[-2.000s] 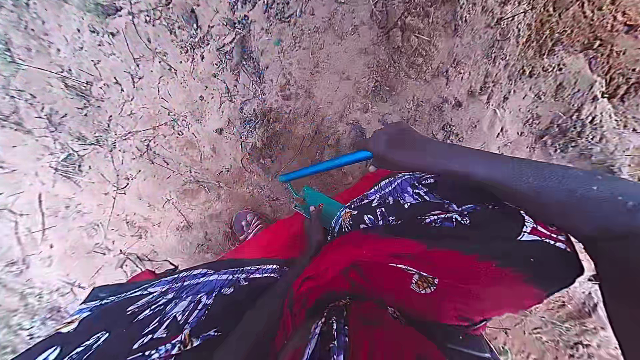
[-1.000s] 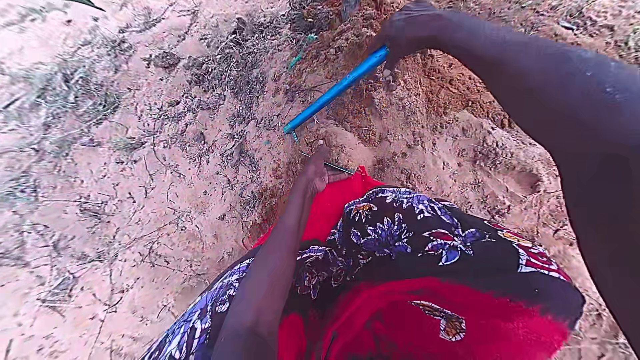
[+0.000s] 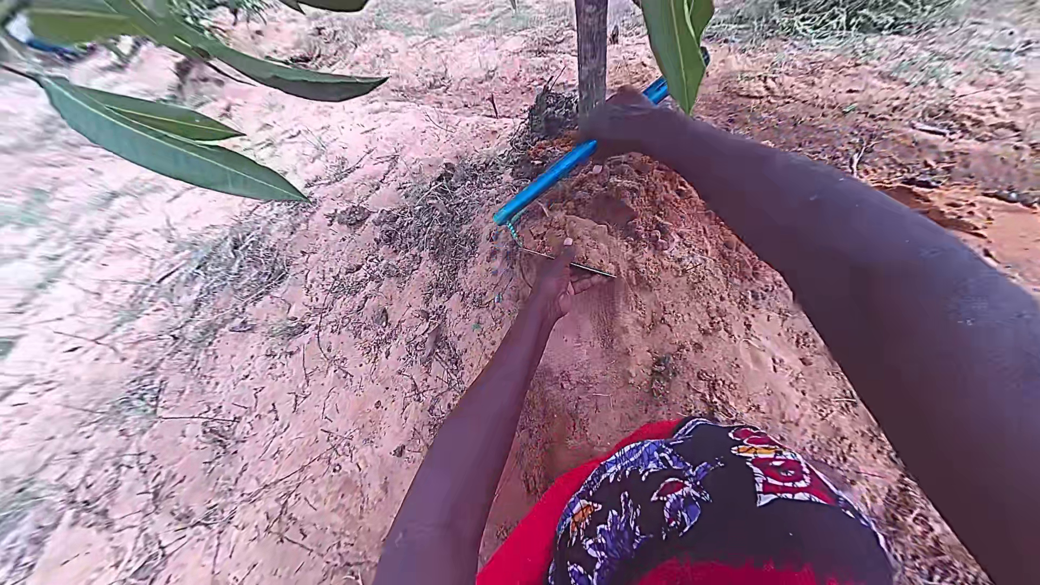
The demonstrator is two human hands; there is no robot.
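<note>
A blue rod-like handle (image 3: 543, 184) slants across the upper middle, with my right hand (image 3: 630, 122) closed around it beside a thin tree trunk (image 3: 591, 53). A short green cord or link (image 3: 513, 232) hangs at the handle's lower end. Below it, my left hand (image 3: 561, 280) holds a thin flat plate (image 3: 593, 269), seen nearly edge-on, with the thumb on top. The plate's far edge is close to the loose reddish soil (image 3: 642, 236). Whether the cord joins handle and plate is hard to tell.
Long green leaves (image 3: 183, 150) hang at the upper left, and another leaf (image 3: 676, 49) hangs over my right wrist. Dry grass and twigs (image 3: 439, 211) lie left of the soil mound. My patterned red and black cloth (image 3: 674, 504) fills the lower middle.
The view has swung up to show the trunk and leaves. My left hand, low against the cloth two seconds ago, is now out over the soil. The green plate, seen broad earlier, now appears edge-on.
</note>
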